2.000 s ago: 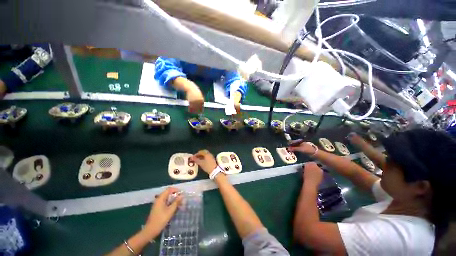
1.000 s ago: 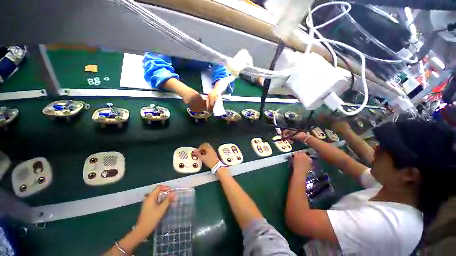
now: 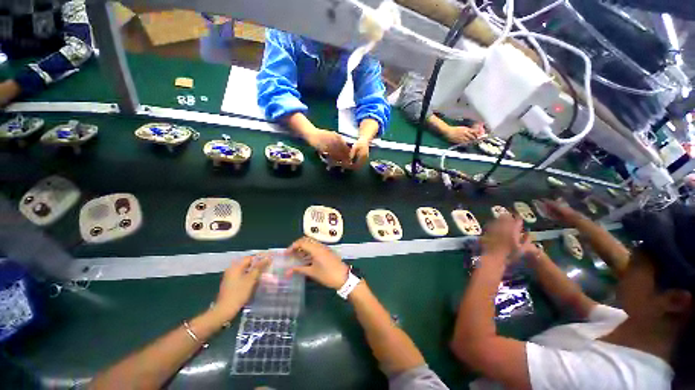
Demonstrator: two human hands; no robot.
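A translucent gridded part sheet (image 3: 264, 344) lies on the green near-side worktop. My left hand (image 3: 242, 283) holds its upper left corner. My right hand (image 3: 321, 263) is at its upper right edge, fingertips bent down on it; whether they pinch a small part is too blurred to tell. Cream cover plates with dark round spots and a grille lie on the belt beyond the metal strip; one plate (image 3: 322, 223) is just above my right hand, another (image 3: 213, 218) is further left. My hands touch no plate.
Wired housing halves (image 3: 226, 151) stand in the far row. A person in blue sleeves works opposite; a person in white works at right with a shiny sheet (image 3: 513, 298). A blue bin (image 3: 15, 301) is at left. A rail with a white adapter (image 3: 509, 93) hangs overhead.
My right hand has left the plate on the belt and moved back to the sheet's top edge beside my left hand. The view has shifted, and the plates appear higher in it.
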